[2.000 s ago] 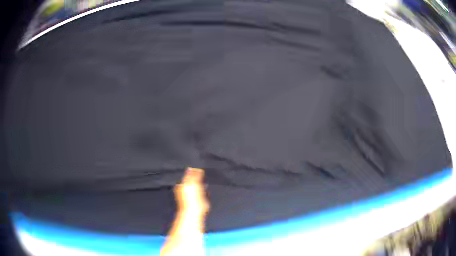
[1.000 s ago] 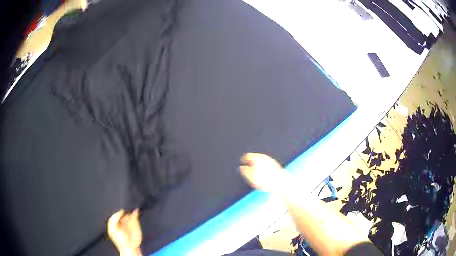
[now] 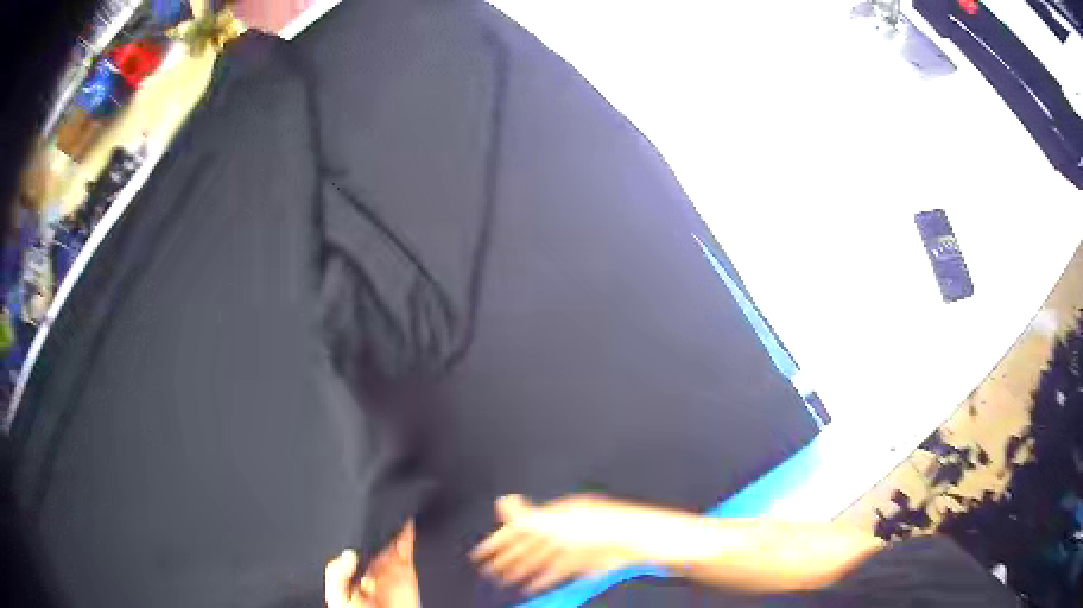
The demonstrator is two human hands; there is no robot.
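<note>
The black fabric ply [image 3: 594, 285] covers most of the white table, with folds running from its middle toward my hands. The blue fabric ply [image 3: 772, 477] shows as a strip along the near edge and as a thin sliver at the right end. My left hand [image 3: 378, 580], cut off by the bottom edge, pinches a raised bunch of the black ply. My right hand [image 3: 534, 546] lies over the black ply near its near edge, fingers apart and slightly blurred, holding nothing that I can see.
A small dark rectangular object [image 3: 944, 255] lies on the white table [image 3: 831, 166] at the right. Dark strips and a grey metal piece [image 3: 920, 45] are at the top right. Dark scraps litter the tan floor at the right. Part of a person shows at the top left.
The folds in the black ply have changed shape and narrowed. My left hand has moved right and down and now grips cloth. My right hand has moved left and down. The view has shifted.
</note>
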